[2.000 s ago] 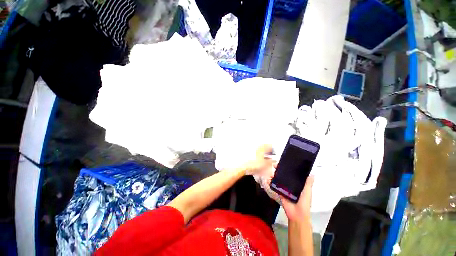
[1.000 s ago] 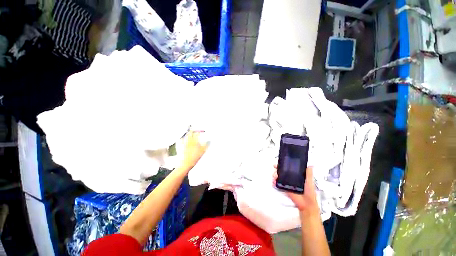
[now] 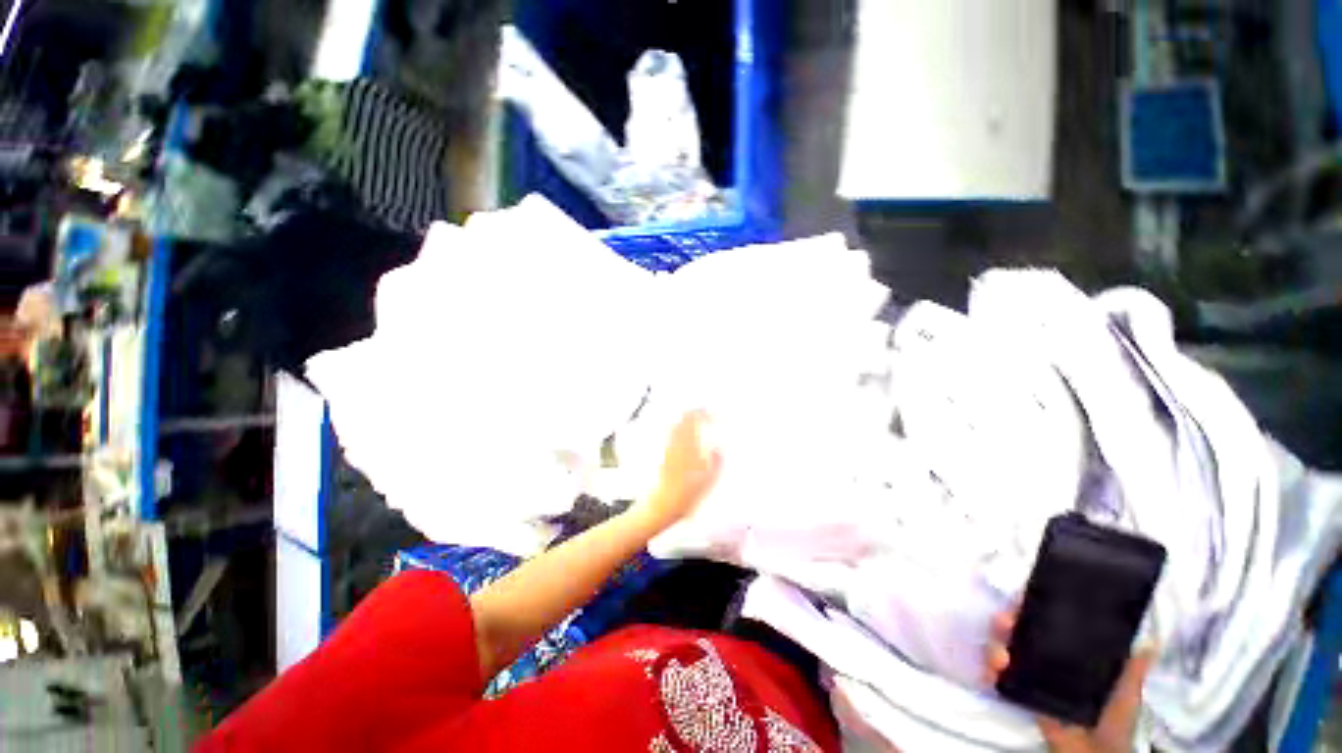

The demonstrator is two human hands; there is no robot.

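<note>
A large overexposed heap of white garment pieces (image 3: 501, 368) lies in front of me. My left hand (image 3: 687, 468) rests on the middle of the heap; its fingertips blend into the bright cloth, so I cannot tell if they grip it. My right hand (image 3: 1107, 718) holds a black smartphone (image 3: 1082, 618) with a dark screen, tilted, over the right side of the work. A folded white bundle (image 3: 1163, 427) with looped layers and darker edges lies behind and around the phone.
A blue crate (image 3: 758, 118) with black cloth and a pale printed piece (image 3: 665, 133) stands beyond the heap. A white bench (image 3: 954, 103) is at the upper right. Another blue crate with blue-and-white floral pieces (image 3: 537, 655) is partly hidden by my left arm. Black cloth (image 3: 287, 280) lies at the left.
My right hand with the phone has moved right and lower in the picture. The view has swung, so the heap and crates appear further right. My left hand stays on the white heap.
</note>
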